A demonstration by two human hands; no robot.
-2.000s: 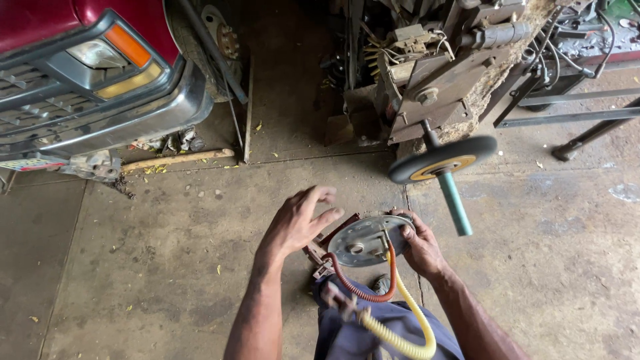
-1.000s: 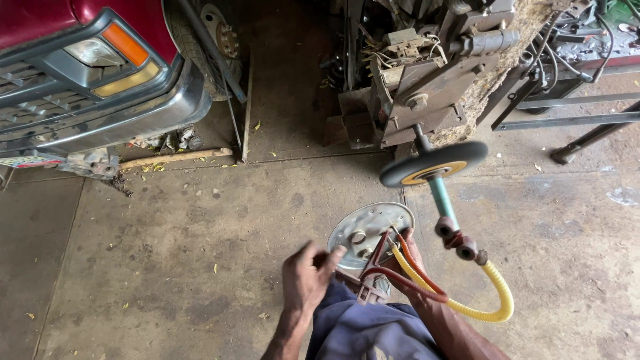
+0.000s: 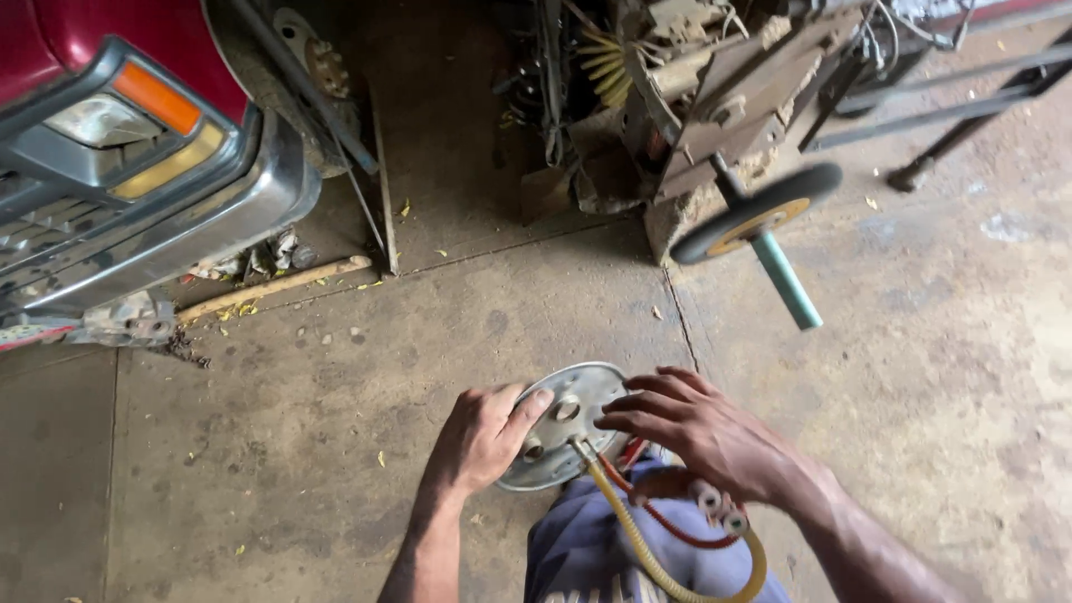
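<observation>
My left hand [image 3: 494, 431] grips the left edge of a round metal plate [image 3: 548, 435], its thumb on the plate's face. Two short round openings show in the plate. My right hand [image 3: 687, 419] lies at the plate's right side, fingers spread across its edge; whether it grips the plate I cannot tell. A yellow ribbed hose [image 3: 624, 515] and a thinner red-brown coiled hose [image 3: 682, 532] run from a fitting on the plate. They curve over my lap to a metal piece with two round ends [image 3: 722, 511], hanging below my right hand.
A black and yellow wheel [image 3: 758, 213] with a teal rod [image 3: 787, 280] stands beside rusty machinery [image 3: 720, 109]. A red vehicle with a chrome bumper [image 3: 193, 218] is at upper left, a wooden stick [image 3: 272, 287] near it. A metal frame [image 3: 938, 105] stands at upper right.
My left hand has come onto the plate, after being off it in both earlier frames. The piece with two round ends, beside the teal rod one second ago, is now below my right hand.
</observation>
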